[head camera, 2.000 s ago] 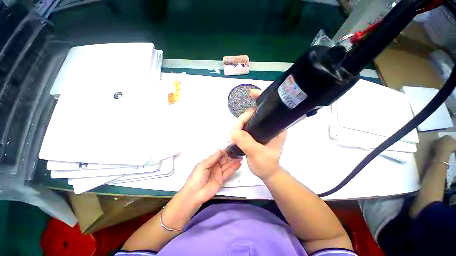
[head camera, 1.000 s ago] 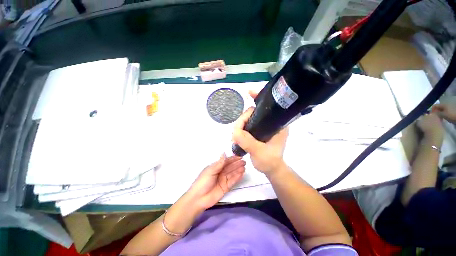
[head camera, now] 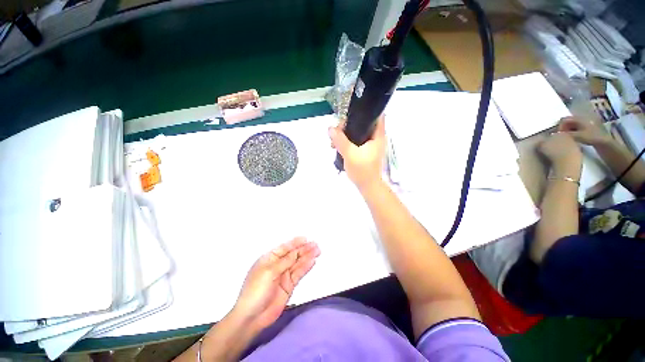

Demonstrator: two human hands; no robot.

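My right hand (head camera: 362, 157) is closed around the lower part of a black electric screwdriver (head camera: 371, 92), whose narrow nose points down over the white bench. My left hand (head camera: 277, 277) is palm up near the bench's front edge, fingers together and slightly curled. I cannot tell whether tiny screws lie in it. A round dark-rimmed dish of small grey screws (head camera: 268, 159) sits between the hands and the back rail. A stack of white panels (head camera: 64, 240) lies at the left, the top one with a small dark fitting. More white panels (head camera: 452, 134) lie at the right.
A small open pink box (head camera: 240, 106) sits on the back rail. A clear bag of screws (head camera: 346, 74) is behind the screwdriver. Orange pieces (head camera: 150, 172) lie by the left stack. The black cable (head camera: 481, 127) hangs at the right. A neighbouring worker's arms (head camera: 562, 170) are at far right.
The view has shifted to the right. My right hand has moved the screwdriver away from my left hand, back and right. The left hand stays palm up near the front edge.
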